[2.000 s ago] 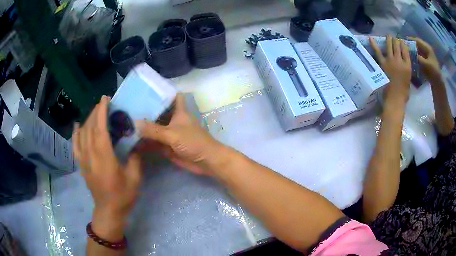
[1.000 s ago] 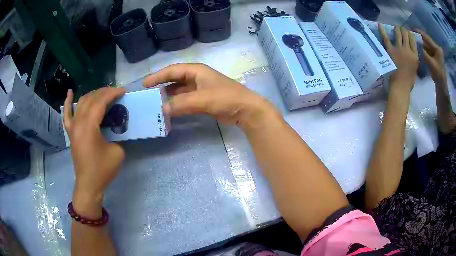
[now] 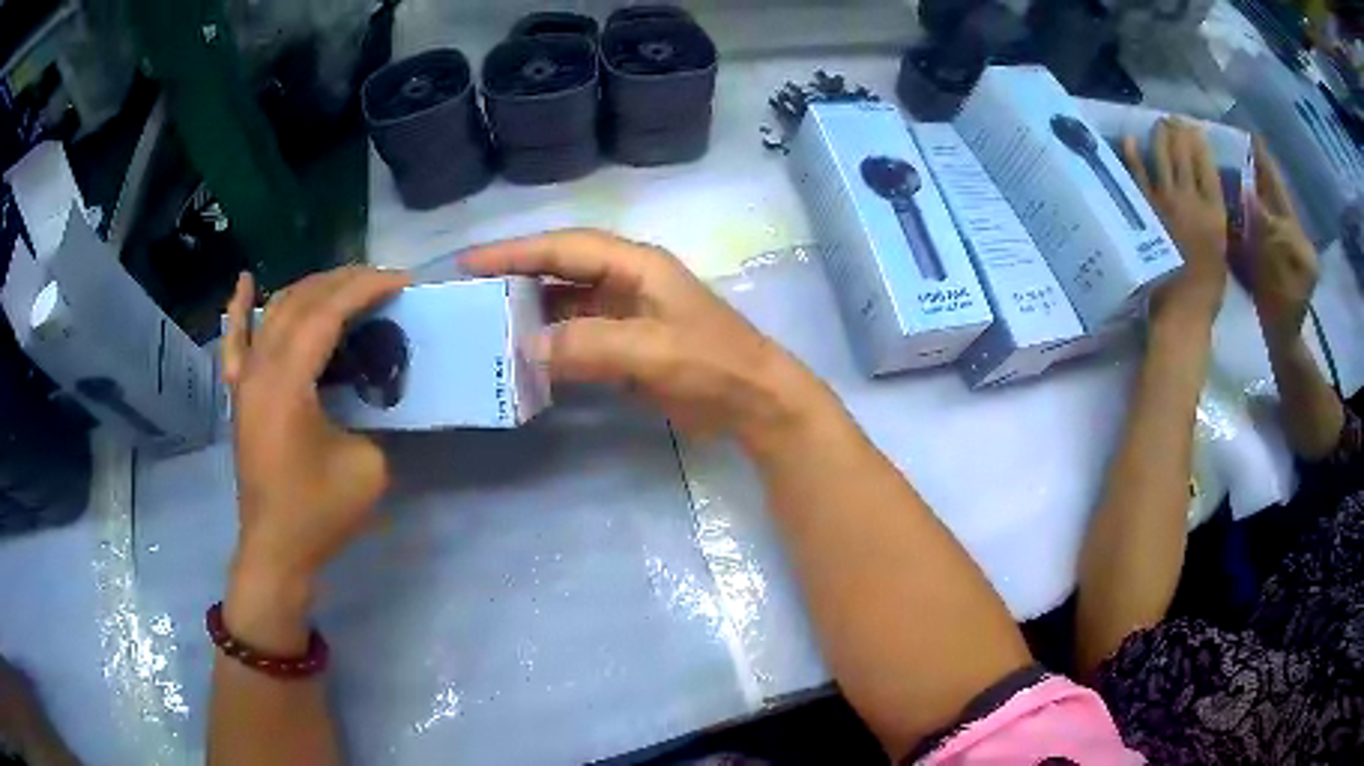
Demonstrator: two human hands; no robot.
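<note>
A pale blue and white retail box [image 3: 449,359] with a dark fan picture lies sideways above the table in front of me. My left hand [image 3: 307,412] is bare, wears a red bracelet and grips the box's left part from above and in front. My right hand [image 3: 636,329] is at the box's right end, fingers along the top edge and thumb against the end face. The far left of the box is mostly hidden by my left hand. Whether the end flap is fully shut is hard to tell.
Closed retail boxes [image 3: 905,255] lie right of centre. Dark cup-like pieces [image 3: 542,105] are stacked at the back, with small black parts [image 3: 815,102] to their right. An open box [image 3: 112,337] stands at left by a green post [image 3: 225,150]. A neighbour's hands [image 3: 1197,210] hold a box at right.
The box was tilted in both hands two seconds ago and now lies level, its end towards my right hand. Over the last second the hands barely moved; the view shifted slightly.
</note>
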